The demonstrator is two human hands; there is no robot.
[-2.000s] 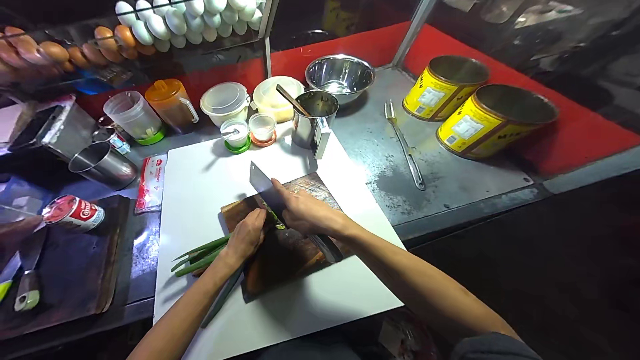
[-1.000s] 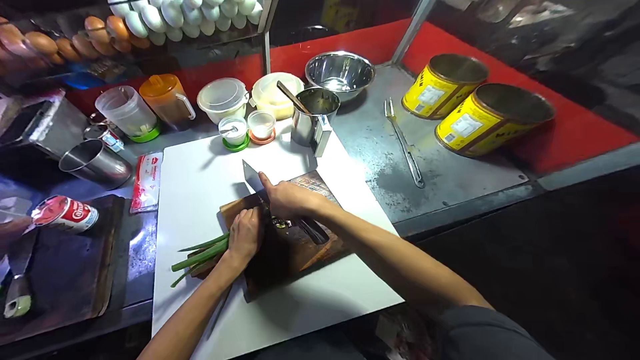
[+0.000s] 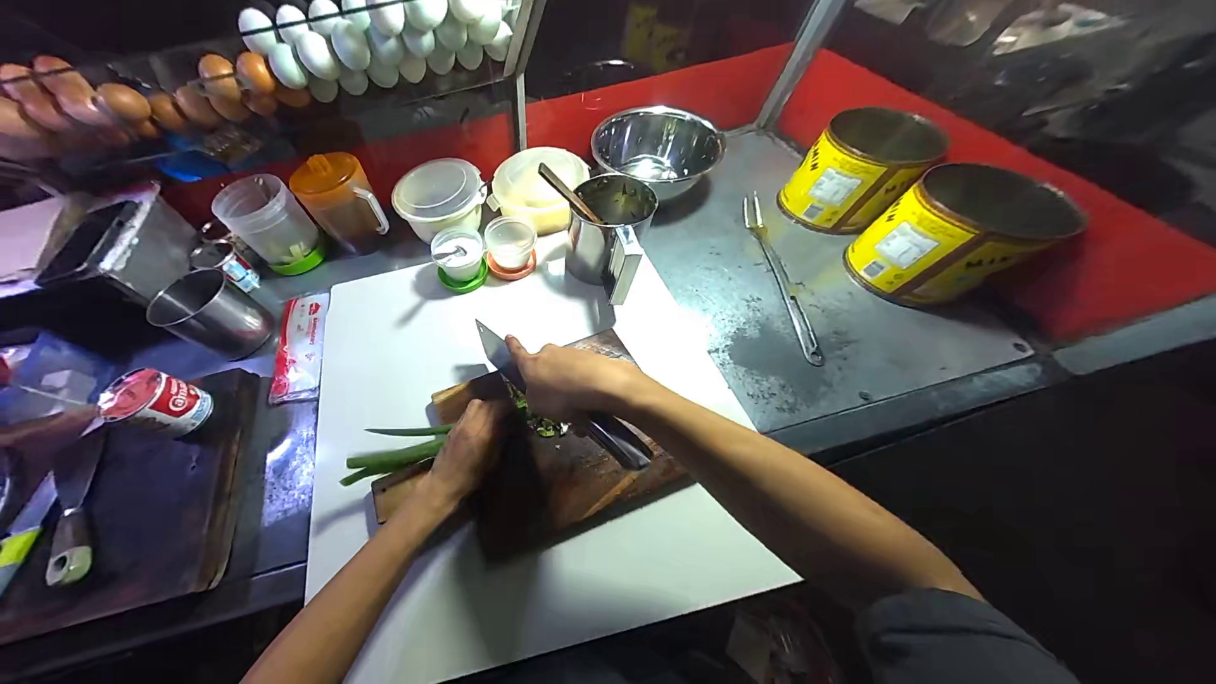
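Observation:
A wooden cutting board [image 3: 570, 475] lies on a white sheet [image 3: 437, 589]. My left hand [image 3: 465, 451] holds down long green onion stalks [image 3: 389, 459], whose ends stick out to the left past the board's edge. My right hand [image 3: 565, 380] grips a kitchen knife [image 3: 496, 350] by its dark handle, index finger along the blade, tip pointing up and left. Chopped green bits [image 3: 541, 423] lie on the board beside the blade, under and just right of it. My fingers partly hide the blade's edge and the cut ends.
Behind the board stand a metal pitcher [image 3: 594, 252], small lidded cups [image 3: 460, 256], tubs [image 3: 440, 198] and a steel bowl [image 3: 657, 152]. A long fork [image 3: 784, 285] and yellow cans [image 3: 912, 242] are on the right. At left, another person's hand [image 3: 47, 427] is by a red-and-white can [image 3: 161, 403].
My right hand and the knife have shifted slightly over the board, while my left hand stays on the stalks. The red-and-white can at left has moved a little to the right since the earliest frame.

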